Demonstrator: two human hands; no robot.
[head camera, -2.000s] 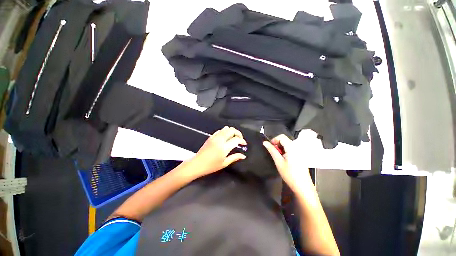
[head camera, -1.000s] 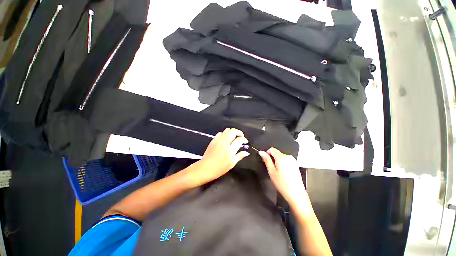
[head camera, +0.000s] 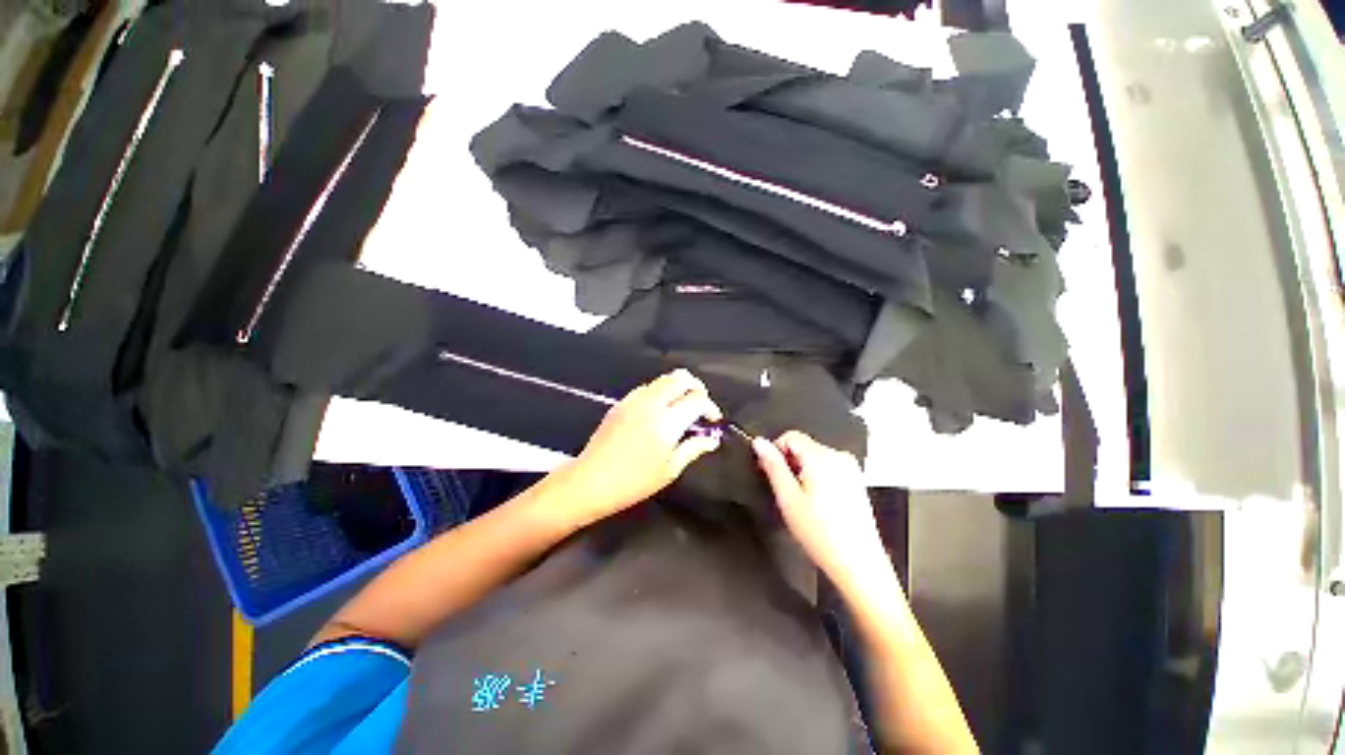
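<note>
A dark zip pocket panel (head camera: 509, 342) lies slanting along the table's near edge, its thin silver zipper (head camera: 528, 375) running under my left hand. My left hand (head camera: 645, 438) grips the panel at the zipper's right end, thumb and fingers pinched around a small shiny spot. My right hand (head camera: 804, 479) is just to the right, fingers curled around the thread snips (head camera: 742, 432). Only the thin tip shows, pointing at the zipper end by my left fingertips; the rest is hidden by the fingers.
A messy pile of dark panels (head camera: 767, 185) covers the table's middle and right. A laid-out stack of panels (head camera: 207, 192) hangs over the left end. A blue plastic basket (head camera: 236, 583) is below at left. A black strip (head camera: 1114, 266) runs along the table's right side.
My right hand has moved left, bringing the tip of the snips to the zipper end. My left hand still holds the panel at the same place. The view has shifted slightly.
</note>
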